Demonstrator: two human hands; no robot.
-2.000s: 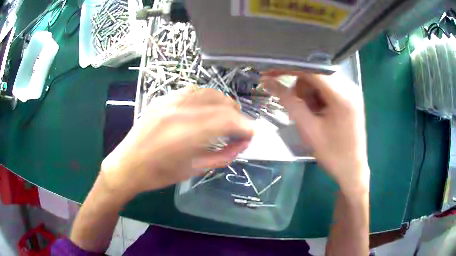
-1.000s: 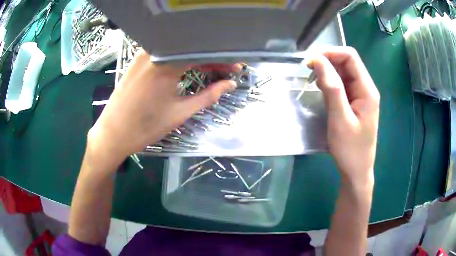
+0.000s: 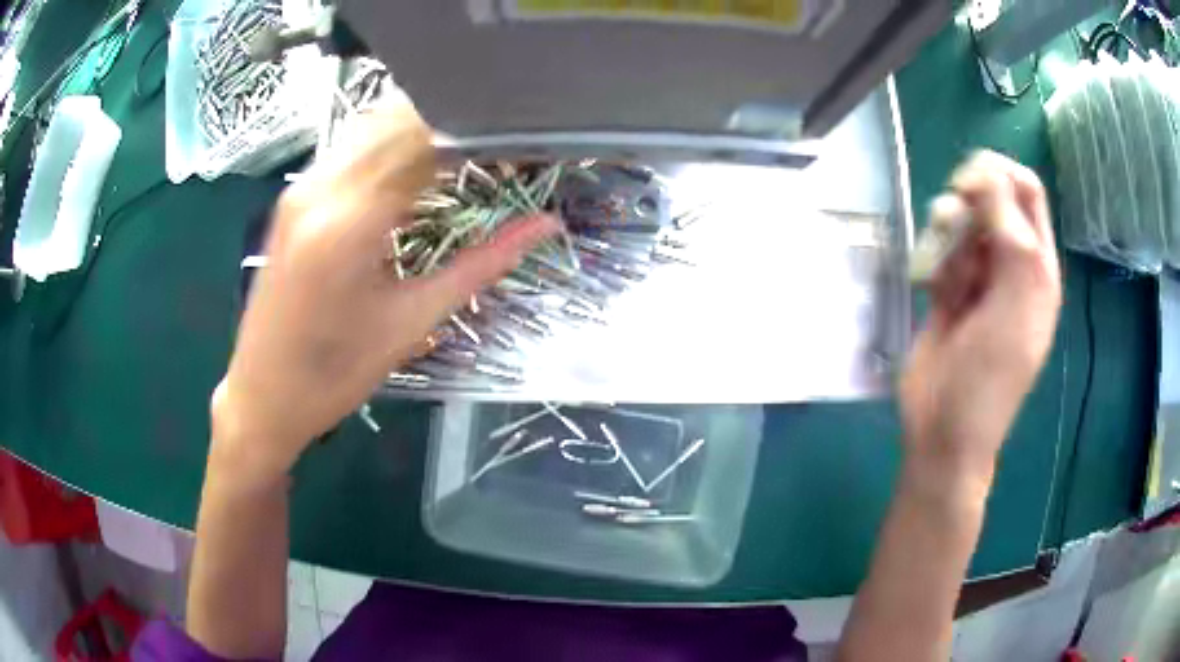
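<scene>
My left hand (image 3: 330, 278) is over the left part of the shiny metal tray (image 3: 776, 349), with a bunch of metal pins (image 3: 485, 207) between its thumb and palm; its fingers are partly hidden. More pins lie below its thumb. A small dark fixture block with round holes (image 3: 643, 204) sits on the tray at the thumb tip. My right hand (image 3: 951, 239) is blurred, just beyond the tray's right rim, fingers pinched on a small pale piece, apparently a pin.
The grey machine head (image 3: 621, 78) overhangs the tray. A clear front bin (image 3: 582, 556) holds several pins and a small loop. A bin full of pins (image 3: 240, 78) and a whitish box (image 3: 67, 188) are at left. Ridged clear plastic (image 3: 1119, 162) is stacked at right.
My right hand has moved right, from over the tray to beyond its rim. My left hand moved left from the tray's middle, then slightly down; its thumb now points away from the fingers.
</scene>
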